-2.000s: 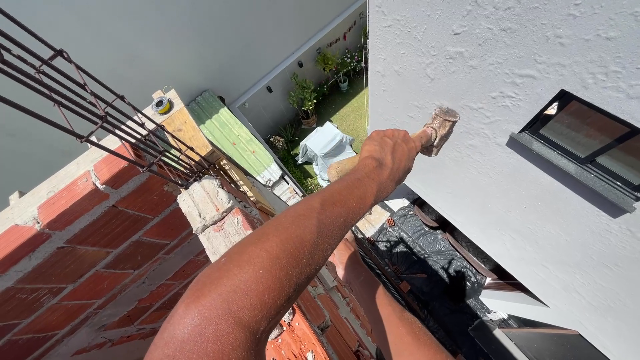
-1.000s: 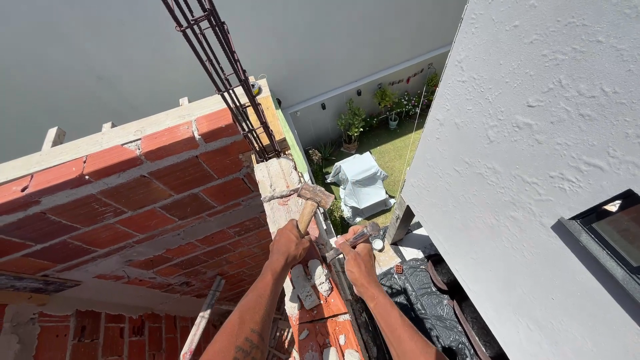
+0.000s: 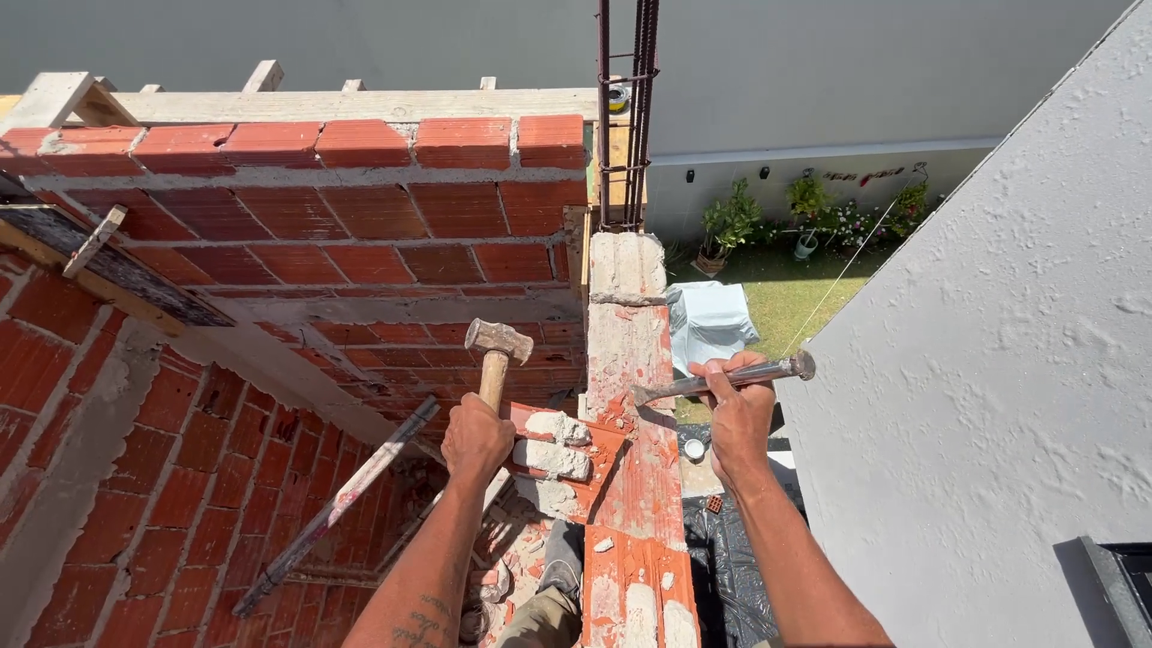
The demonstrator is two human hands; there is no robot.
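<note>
My left hand grips the wooden handle of a club hammer, its worn steel head up, left of the wall top. In my right hand is a steel cold chisel, its mushroomed end to the right and its flat tip over the top of the hollow-brick wall. A broken clay brick piece with mortar lumps lies tilted at the wall's left edge, beside my left hand. Red crumbs lie near the chisel tip.
Rebar stands upright at the wall's far end. A red brick wall runs left, with boards behind it. A metal prop leans below at left. Right of the wall is a drop to a garden and black plastic sheeting.
Two seconds ago one arm reached out holding the hammer beyond the wall; now both hands are over the wall top with hammer and chisel. The view has turned.
</note>
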